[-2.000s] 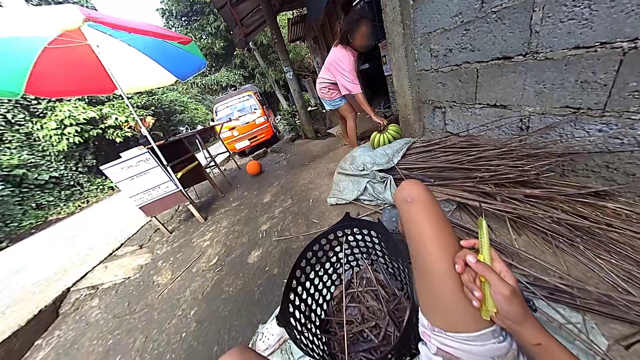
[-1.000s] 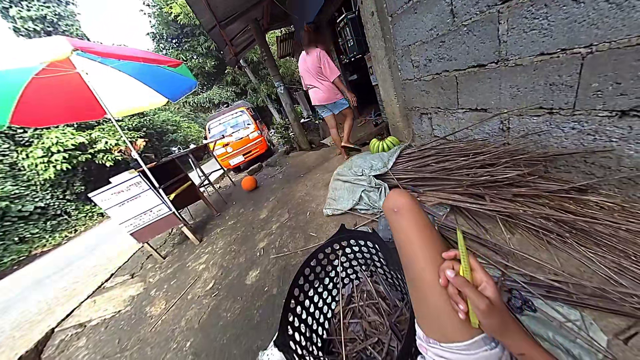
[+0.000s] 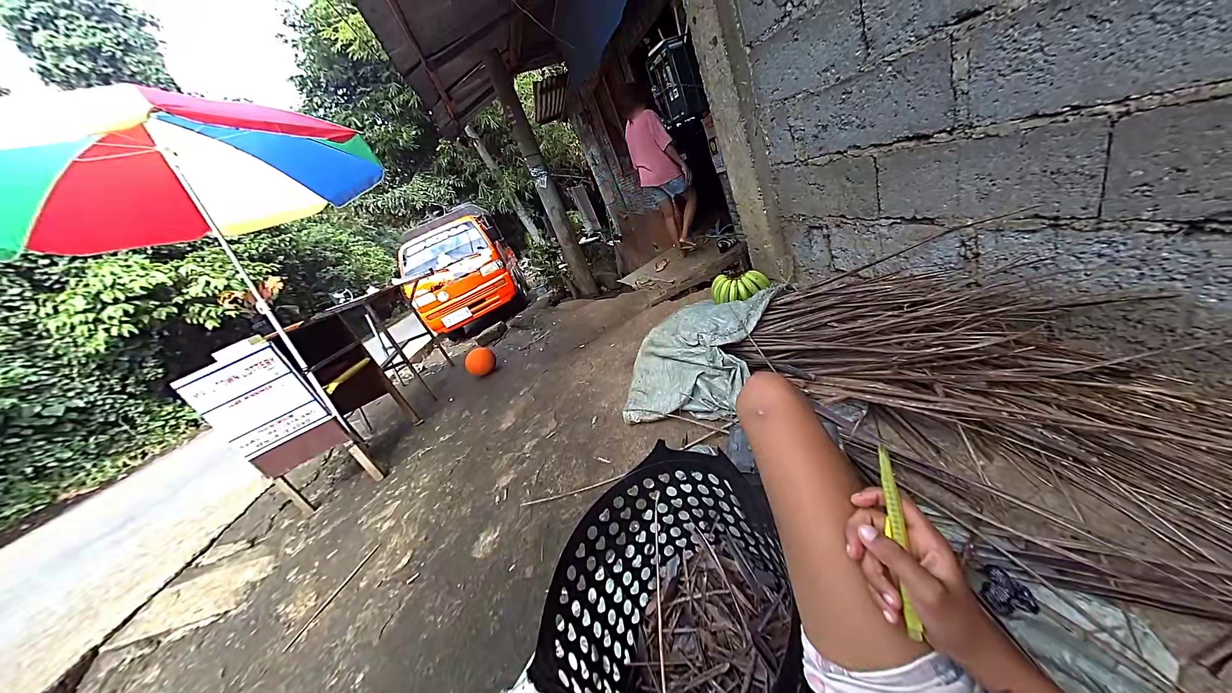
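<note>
My right hand (image 3: 910, 558) is closed around a slim yellow-green tool (image 3: 895, 539), perhaps a utility knife, whose tip points up beside my raised knee. Left of the knee stands a black perforated plastic basket (image 3: 616, 558) holding brown dry leaf scraps (image 3: 712, 616). Long dry brown stalks (image 3: 962, 356) lie in a heap to the right, partly on a pale sack (image 3: 688, 356). My left hand is out of view.
A bunch of green bananas (image 3: 739, 286) lies by the sack. A concrete block wall (image 3: 1001, 144) rises at right. A person in pink (image 3: 654, 159) is at a doorway. An orange ball (image 3: 480, 362), parked orange vehicle (image 3: 457, 269), wooden table with sign (image 3: 260, 399) and umbrella (image 3: 192, 173) are at left.
The person in pink was bending with a hand at the bananas, then stood up and moved away to the doorway. My right hand keeps hold of the yellow-green tool.
</note>
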